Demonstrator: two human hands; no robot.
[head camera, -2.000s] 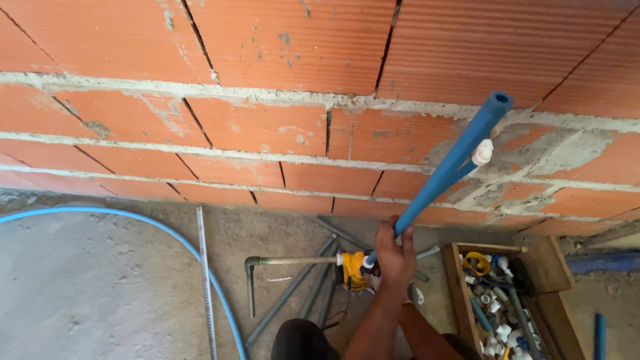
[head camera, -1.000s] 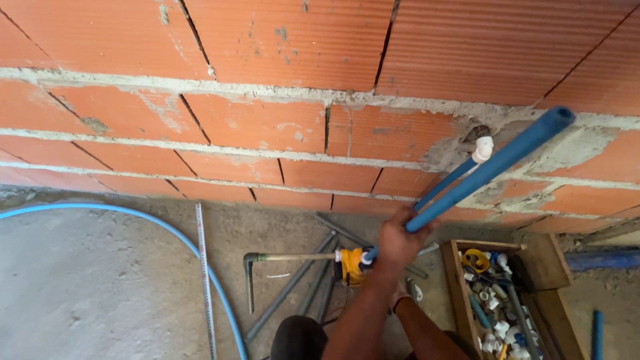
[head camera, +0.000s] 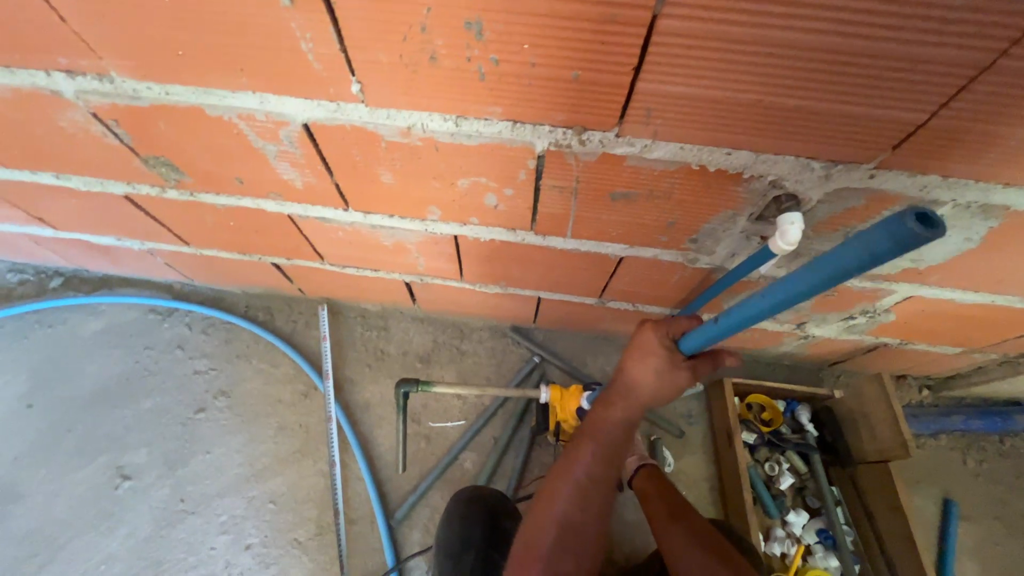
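Observation:
My left hand (head camera: 660, 360) grips the lower end of a thick blue plastic pipe (head camera: 808, 280), whose open end points to the upper right. Behind it, a thinner blue pipe (head camera: 728, 280) runs from a white elbow fitting (head camera: 788, 232) at a hole in the wall down behind my left hand. My right hand (head camera: 638, 460) is lower down, mostly hidden behind my left forearm; its fingers and grip cannot be seen. Left of my hands, a yellow-bodied device (head camera: 566, 412) sits low near the floor, with a grey pipe and dark elbow (head camera: 408, 386) running left from it.
A hollow-brick wall (head camera: 424, 168) spans the view. On the floor are a wooden box (head camera: 724, 448) of pipe fittings, several loose grey pipes (head camera: 468, 444), a measuring tape (head camera: 330, 432), a curved light-blue hose (head camera: 264, 336) and a short blue pipe (head camera: 948, 536). My knee (head camera: 476, 528) is at the bottom.
The open end of the thick blue pipe has swung right and down, tilting the pipe away from the thinner one. My left hand has shifted slightly to the right with it.

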